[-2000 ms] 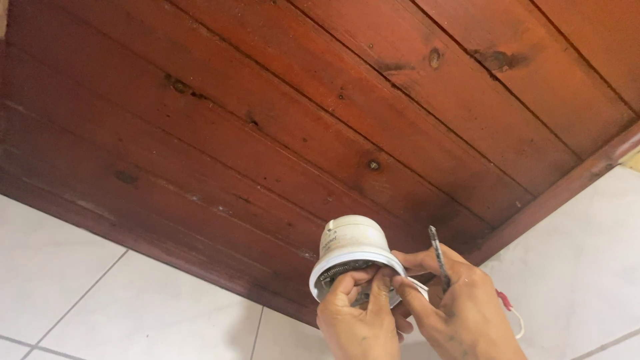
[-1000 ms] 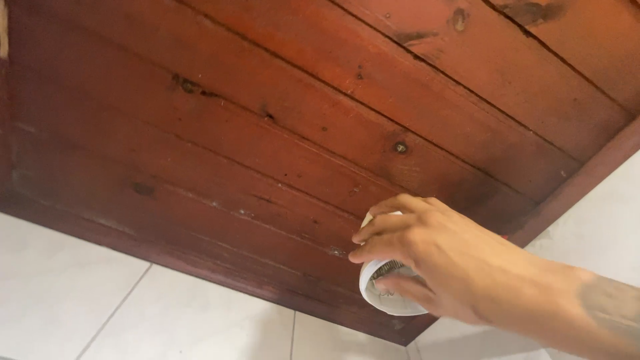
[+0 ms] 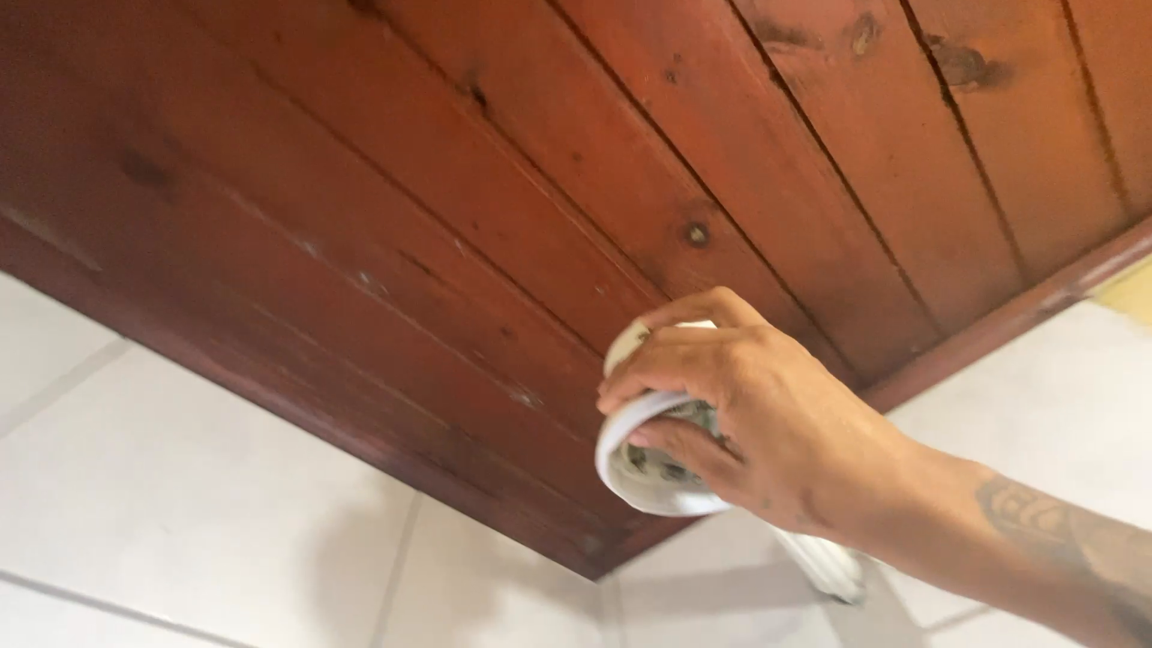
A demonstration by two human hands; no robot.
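Observation:
My right hand [image 3: 765, 405] comes in from the right edge and grips a round white plastic fixture housing [image 3: 630, 459] by its rim. The thumb reaches inside the rim, while the fingers wrap over the cream-coloured outer body. Dark and pale parts show inside the open end, too blurred to name. Beneath the wrist a white, slender object [image 3: 823, 562] angles down to the right; whether it is joined to the housing cannot be told. My left hand is out of view.
Reddish-brown wooden ceiling boards [image 3: 540, 180] with dark knots spread above the hand. A wooden trim strip [image 3: 1008, 315] borders them at the right. White wall tiles [image 3: 225, 450] lie below, and a small yellow patch [image 3: 1129, 297] shows at the right edge.
Two seconds ago both hands were at the housing, with a thin, pen-like tool at my right hand. My left hand has left the view, and my right hand now grips the housing's rim.

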